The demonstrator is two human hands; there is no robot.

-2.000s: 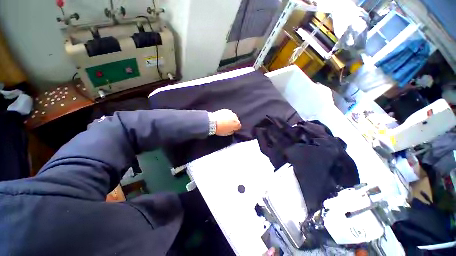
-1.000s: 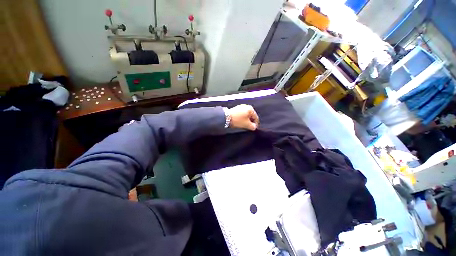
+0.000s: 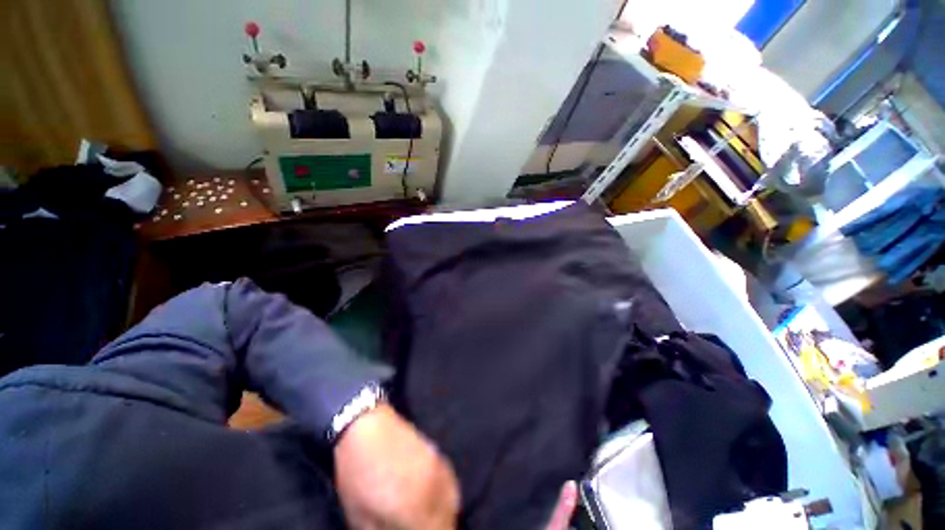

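Observation:
A large dark garment panel (image 3: 508, 342) lies from the white-edged far table towards me and covers most of the white machine table. My left hand (image 3: 399, 471), slightly blurred at the bottom, is at the panel's near left edge with its fingers curled on the cloth. Of my right hand (image 3: 563, 505) only a finger shows at the bottom edge, at the panel's right side; its grip is hidden. A bunched dark cloth pile (image 3: 710, 424) lies to the right. The pale cloth plate (image 3: 632, 481) and part of the white overlock machine head (image 3: 767, 514) show at the bottom right.
A white raised trough rim (image 3: 725, 311) runs behind the cloth. A cream winder box (image 3: 352, 160) stands by the wall, beside small pale discs (image 3: 202, 199) on a brown table. Dark cloth (image 3: 62, 269) is heaped at the left. A second white machine (image 3: 912, 383) stands at the far right.
My left hand has moved from the far part of the panel down towards me. The panel now extends over the white machine table and hides its round hole. The view has shifted, and a right finger shows.

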